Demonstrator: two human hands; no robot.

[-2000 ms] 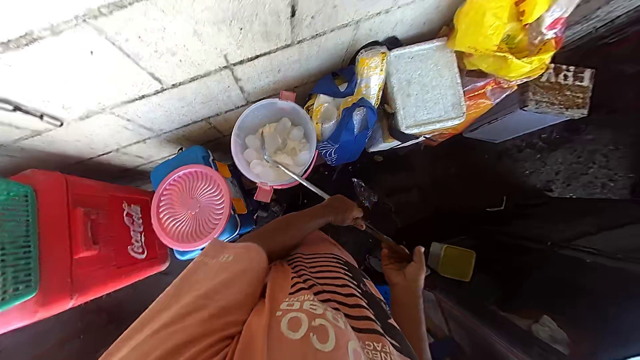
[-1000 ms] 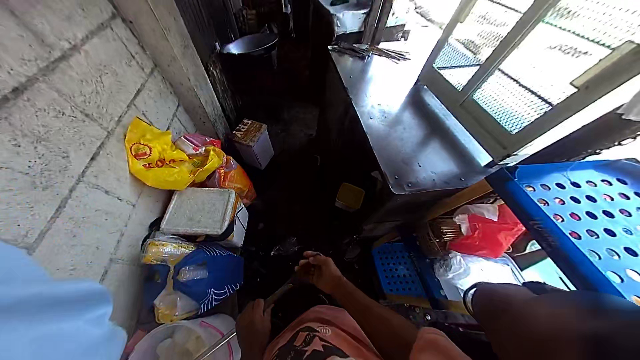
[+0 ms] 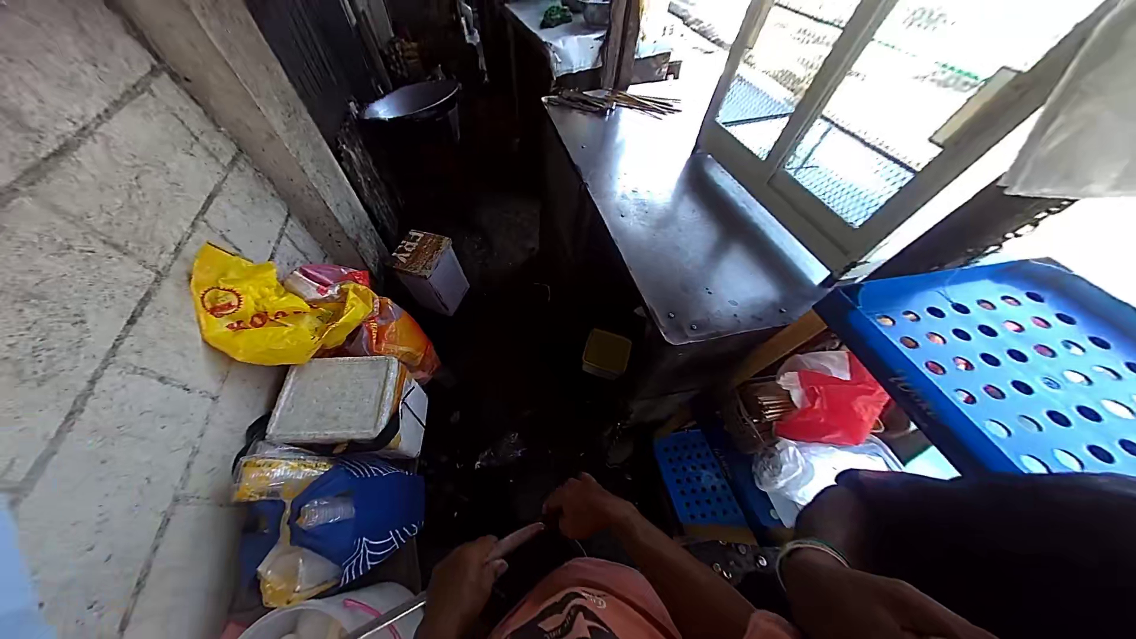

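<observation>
At the bottom, my left hand (image 3: 461,577) grips a long metal handle (image 3: 386,619), its index finger stretched toward my other hand. The handle runs down-left over a white plastic tub (image 3: 342,608) with pale, rounded pieces inside, partly cut off by the lower edge. My right hand (image 3: 581,508) is curled in front of my orange shirt, just right of the left fingertip; what lies inside its fingers is hidden in shadow. Beside the tub lies a blue bag (image 3: 377,501) with clear plastic packs.
Along the block wall stand a lidded foam box (image 3: 333,399) and a yellow plastic bag (image 3: 257,315). A metal-topped counter (image 3: 674,240), blue perforated crate (image 3: 1003,355) and red bag (image 3: 839,399) are right. A yellowish container (image 3: 606,353) sits low. Another person's arm (image 3: 852,586) reaches in at lower right.
The view has swung toward the counter and window. Two seconds ago the metal utensil's far end was visible in the tub; now it is out of view. Another person's arm shows at lower right.
</observation>
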